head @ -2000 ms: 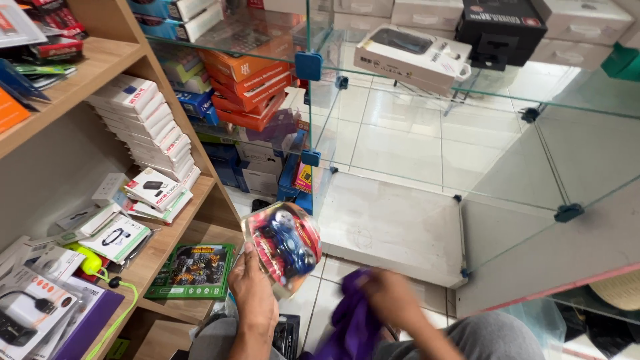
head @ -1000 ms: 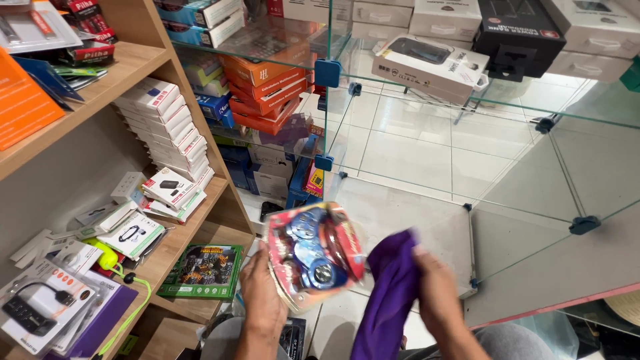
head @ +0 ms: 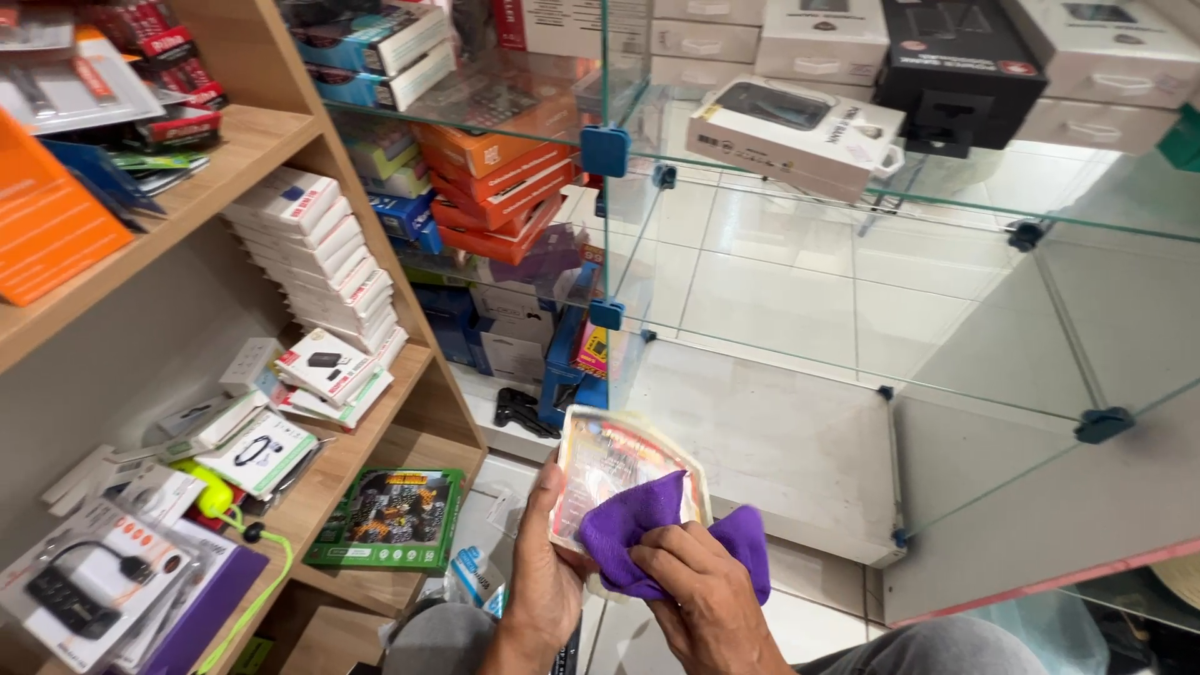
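My left hand (head: pixel 544 572) grips the left edge of a blister pack (head: pixel 619 459), whose flat printed back faces up. Bunched in my right hand (head: pixel 698 572) is a purple cloth (head: pixel 633 530), pressed against the lower right part of the pack's back. One end of the cloth hangs out to the right of my fingers. The pack's other side, where a blue game controller showed earlier, is hidden now. Both hands are low in the middle of the view, above the tiled floor and between my knees.
Wooden shelves at the left hold a stack of white boxes (head: pixel 323 253), cable packs and a green game case (head: pixel 389 520). Glass shelving with blue corner clips (head: pixel 605 150) stands ahead, bearing orange boxes (head: pixel 497 187) and a power bank box (head: pixel 797 131). A white base panel (head: pixel 769 422) lies beneath.
The pack has been turned over, from its blue controller side to its printed back. My right hand has brought the purple cloth from beside the pack onto it.
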